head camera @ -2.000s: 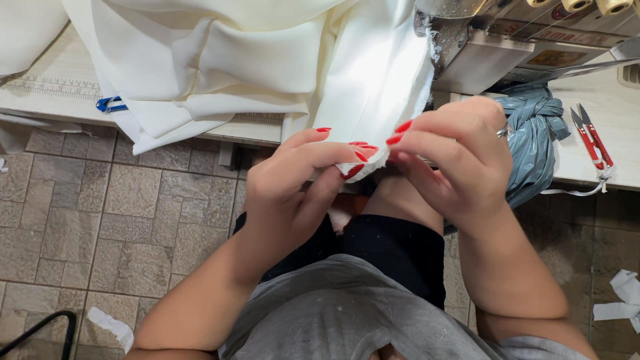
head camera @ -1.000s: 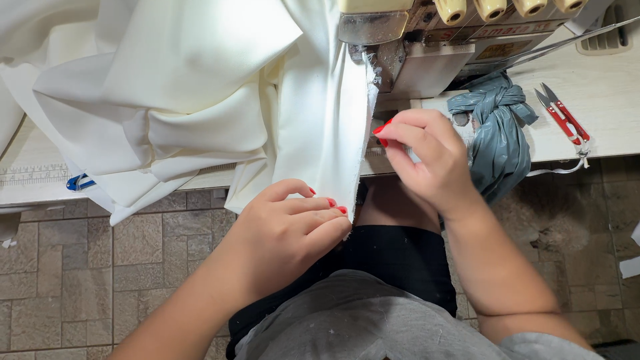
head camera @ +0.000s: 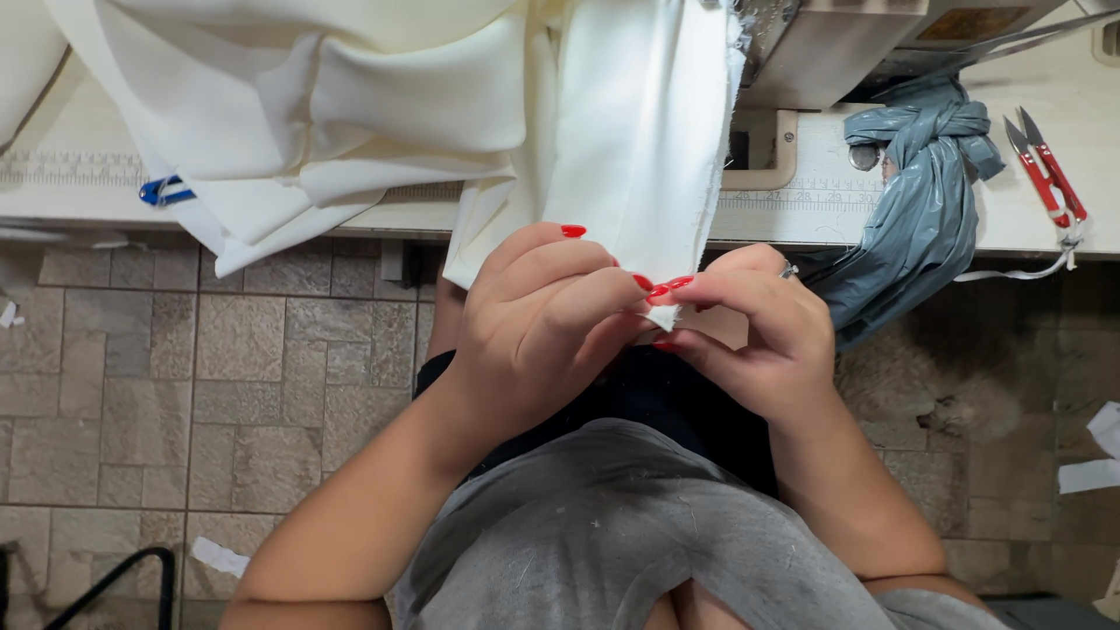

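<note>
A large piece of white fabric [head camera: 639,131] lies over the table and hangs past its front edge, its right edge frayed. My left hand [head camera: 560,324] pinches the fabric's lower corner between thumb and fingers. Close against it, my right hand [head camera: 761,324] has its fingertips at the same corner, where a small frayed tip pokes out between the two hands. The fabric runs up beside the sewing machine [head camera: 822,52]. Thumb and finger of my right hand partly hide the corner.
Red-handled thread snips [head camera: 1046,171] lie at the table's right, beside a knotted grey plastic bag [head camera: 919,201] hanging over the edge. A blue clip-like tool [head camera: 166,191] rests at the left by a printed ruler [head camera: 79,168]. White scraps [head camera: 219,556] lie on the tiled floor.
My right hand was apart from the fabric one second ago; now it meets my left hand at the lower corner. The view has shifted.
</note>
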